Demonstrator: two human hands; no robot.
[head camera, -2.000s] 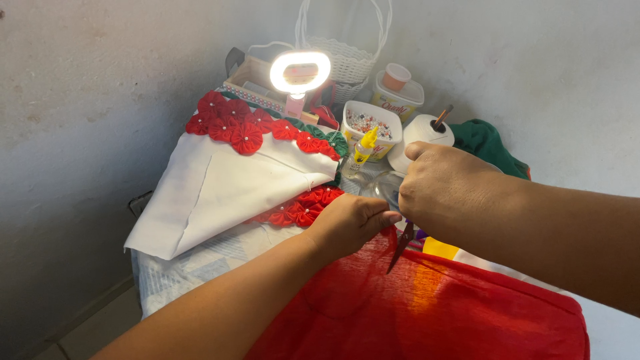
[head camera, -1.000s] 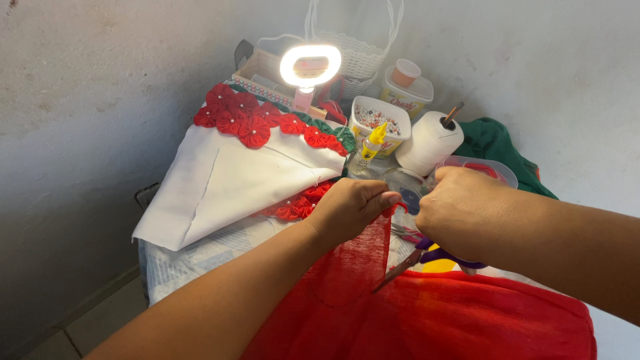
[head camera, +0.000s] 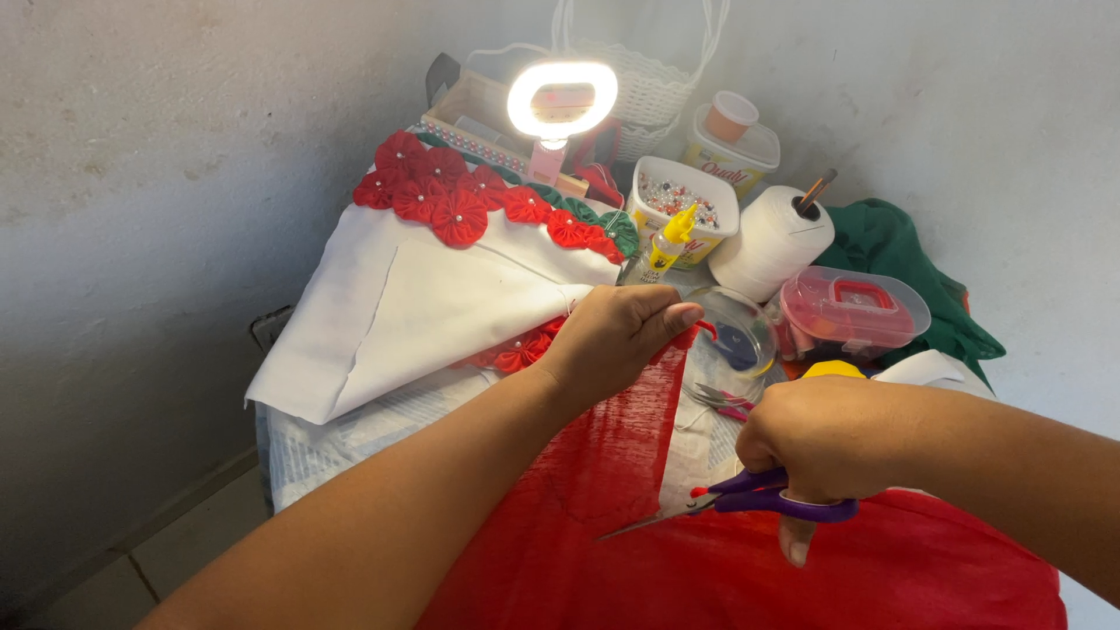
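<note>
My left hand (head camera: 626, 337) pinches the upper edge of a sheer red fabric (head camera: 604, 455) between thumb and fingers and holds it up. In my right hand (head camera: 809, 437) are purple-handled scissors (head camera: 744, 497), their blades at the cut in the red fabric, whose lower part spreads over the table's front. Left of my left hand lies a folded white cloth (head camera: 437, 306) edged with red fabric yo-yos (head camera: 459, 219) that have pearl beads at their centres. A second pair of scissors (head camera: 722, 401) with pink handles lies between my hands.
Behind stand a lit ring light (head camera: 563, 70), a wooden box (head camera: 477, 109), a white basket (head camera: 647, 96), a tub of beads (head camera: 682, 206), a glue bottle (head camera: 661, 249), a white thread cone (head camera: 774, 245) and a pink-lidded case (head camera: 853, 311). Green fabric (head camera: 901, 254) lies at the right.
My right hand with the scissors has moved down and away from my left hand, and the cut in the red fabric has grown longer. My left hand still grips the fabric's edge.
</note>
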